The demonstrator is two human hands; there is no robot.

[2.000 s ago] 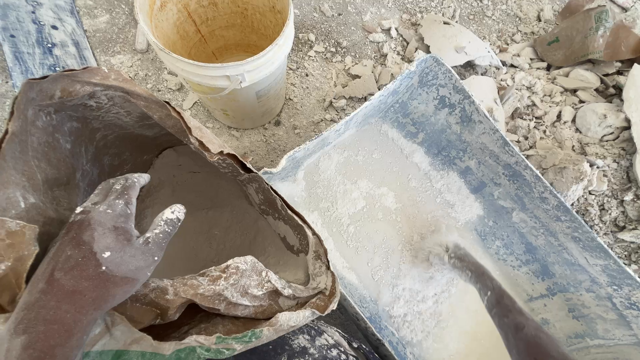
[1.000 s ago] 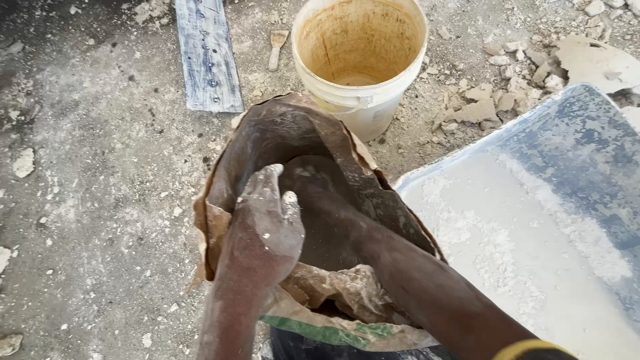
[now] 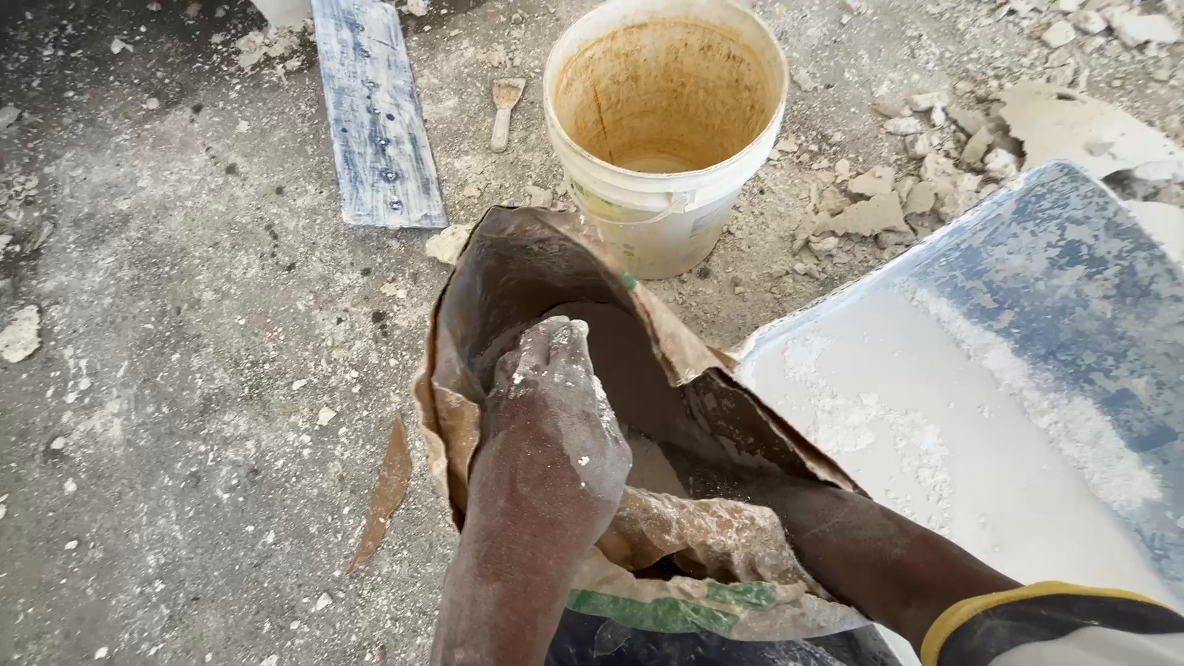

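An open paper sack (image 3: 671, 601) of powder stands at the centre, its brown rim crumpled. Over its mouth is my left hand (image 3: 560, 398), coated in white dust, with its fingers bent; whether it grips anything is not clear. My right forearm reaches into the sack from the right, and the hand itself is hidden inside. To the right lies a blue tray (image 3: 1091, 287) holding white powder (image 3: 888, 435) and pale liquid or paste. Behind the sack stands a white plastic bucket (image 3: 647, 208) with yellowish residue inside.
A flat blue-and-white board (image 3: 379, 120) and a small scraper or brush (image 3: 502, 113) lie on the dusty floor beyond the sack. Broken plaster pieces (image 3: 869, 208) are scattered at the upper right. A brown paper scrap (image 3: 384, 495) lies left of the sack.
My right hand has moved from over the blue tray into the sack. The fingers of my left hand, spread apart two seconds ago, are now bent closer together. The view has shifted left.
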